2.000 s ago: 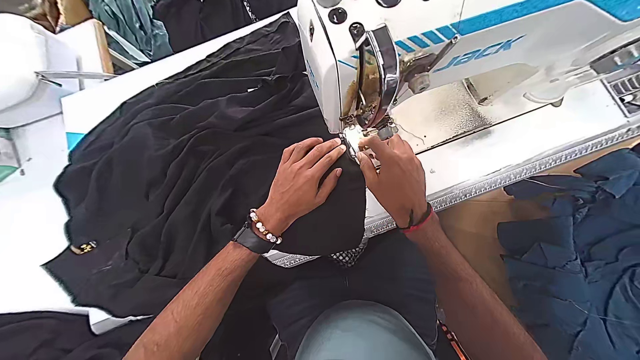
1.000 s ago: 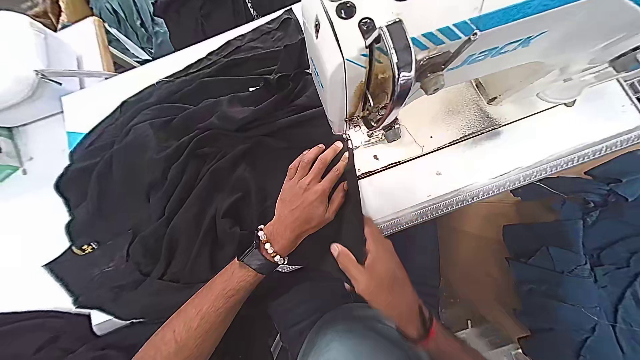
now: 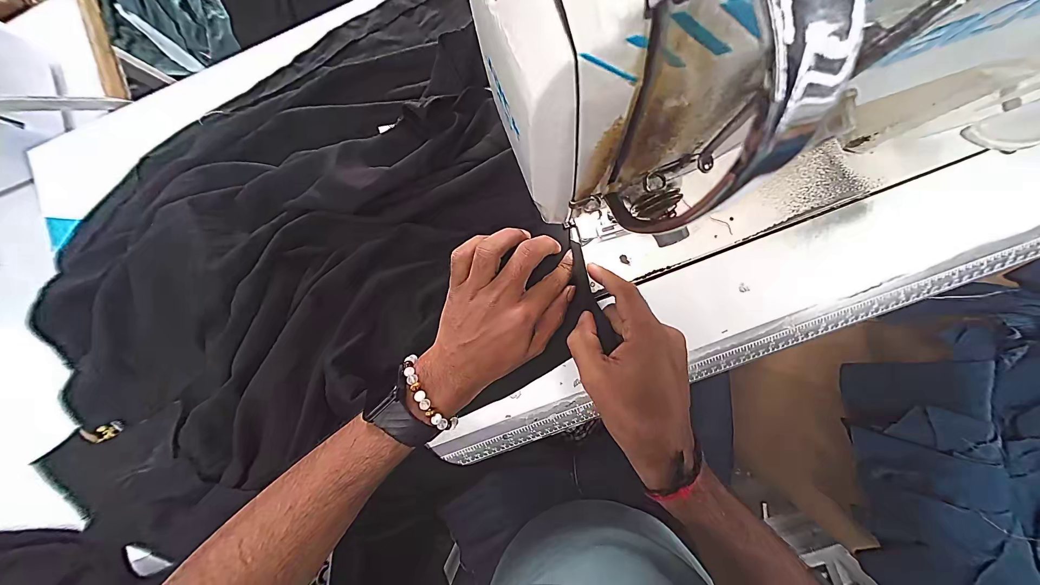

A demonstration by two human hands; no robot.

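Black fabric (image 3: 268, 268) lies in folds over the left part of the white sewing machine table, and its right edge runs up to the needle area of the Jack sewing machine (image 3: 536, 106). My left hand (image 3: 496, 313) rests on that fabric, fingers bent, just below the presser foot (image 3: 575, 227). At the fabric's narrow right edge, my right hand (image 3: 634, 366) has thumb and forefinger on either side of the cloth, pinching it or close to it. The needle itself cannot be made out.
A measuring tape strip (image 3: 780, 337) runs along the table's front edge. Dark blue cloth pieces (image 3: 934, 431) lie at the lower right beside brown material (image 3: 796, 422). Green fabric (image 3: 175, 28) is at the upper left. The machine's curved metal guard (image 3: 780, 106) stands above the bed.
My right hand was at the presser foot, dropped down toward me, and is now back up at the fabric edge. My left hand stays on the cloth. The view is closer.
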